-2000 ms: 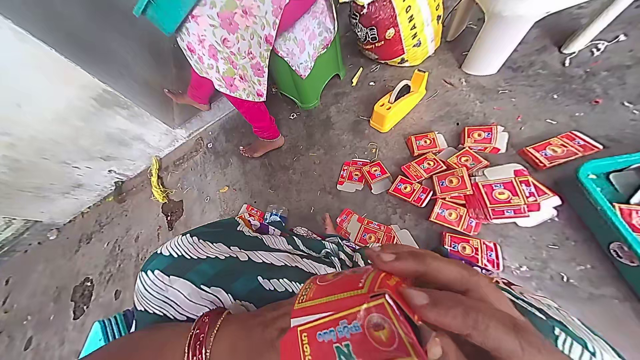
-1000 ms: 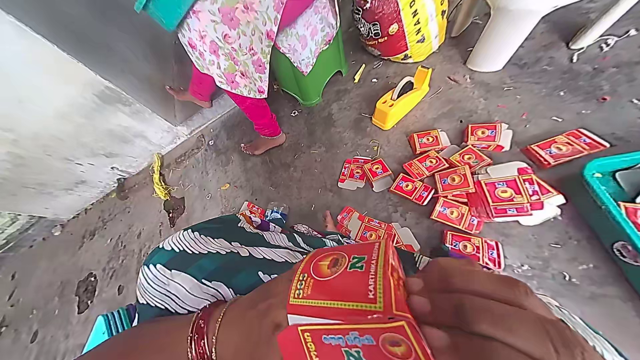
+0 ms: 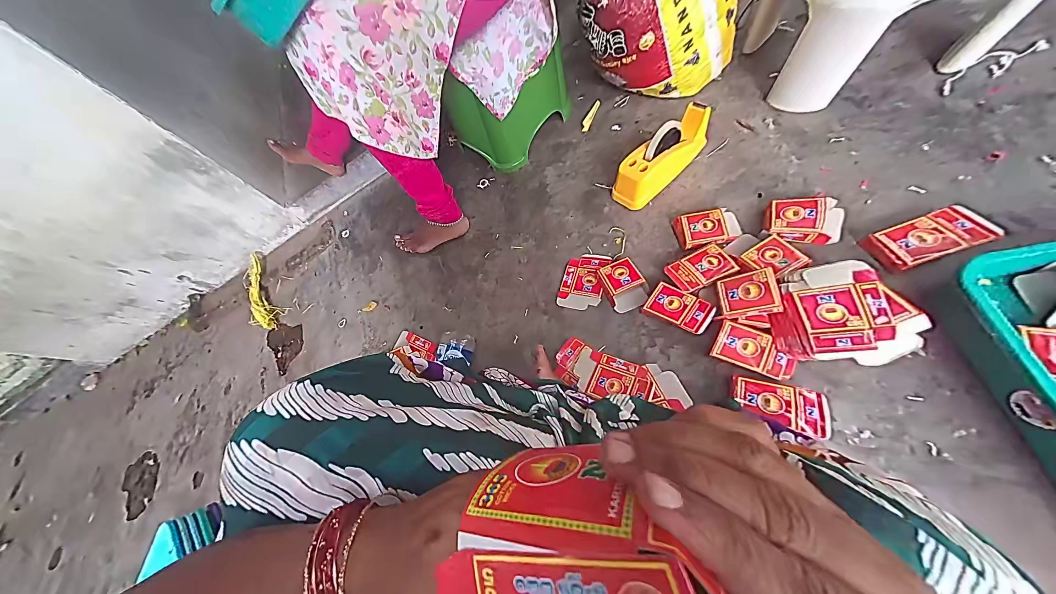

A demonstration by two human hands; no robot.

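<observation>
A red printed cardboard carton (image 3: 549, 503) lies over my lap at the bottom centre, one panel folded toward the lower edge. My left hand (image 3: 433, 524), with red and gold bangles at the wrist, reaches under the carton; its fingers are hidden behind it. The fingers of my right hand (image 3: 726, 487) lie across the carton's right side, pressed on it. Beyond my knees, several flat red cartons (image 3: 749, 291) are scattered on the floor, with a stack of them (image 3: 833, 318) among them. Patterned green and white cloth covers my lap.
A yellow tape dispenser (image 3: 660, 161) stands on the concrete floor. A green tub (image 3: 978, 289) with cartons is at the right edge. Another person sits on a green stool (image 3: 511, 111) near the wall. A printed sack (image 3: 660, 41) and a white plastic chair leg (image 3: 804, 66) are behind.
The carton has tilted in my hands, its upper panel now lower and partly under my right fingers. My right hand has moved up and left over it. The loose cartons on the floor look unmoved.
</observation>
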